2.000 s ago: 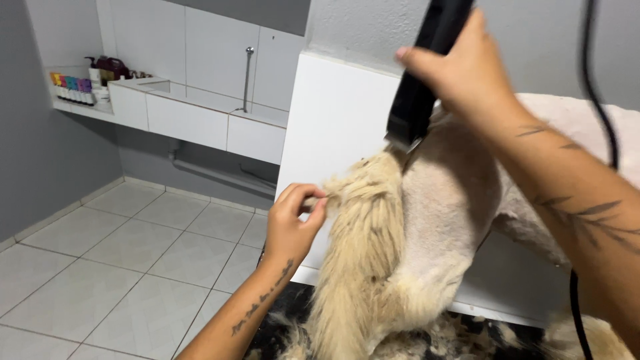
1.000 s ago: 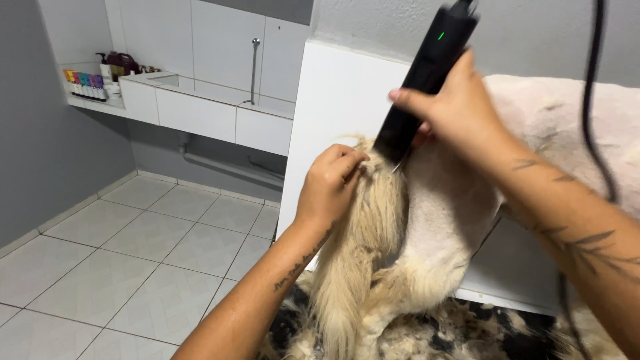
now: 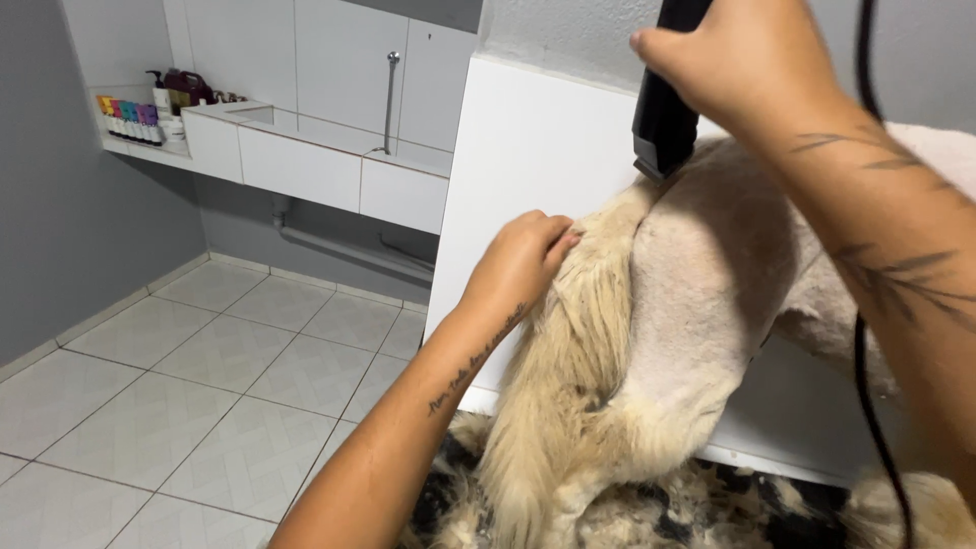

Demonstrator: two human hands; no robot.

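My right hand [image 3: 732,65] grips a black electric hair clipper [image 3: 665,107], its blade end pointing down at the base of a dog's tail. The fingers of my left hand [image 3: 530,255] are closed on cream fur near the upper part of the tail [image 3: 579,328], which hangs down in long, shaggy strands. To the right of it, the dog's hind leg [image 3: 701,282] is clipped short over the thigh and still fluffy at the lower part. The dog's head is out of view.
Cut fur [image 3: 648,511] lies over the dark table surface. A black cord [image 3: 862,366] hangs at the right. Behind the dog stands a white panel [image 3: 534,145]. Farther left are a tiled basin [image 3: 297,164], bottles [image 3: 162,99] on a shelf and a tiled floor [image 3: 191,389].
From one second ago, the clipper has moved from the upper tail fur back up to the tail base. My left hand has shifted slightly down along the tail.
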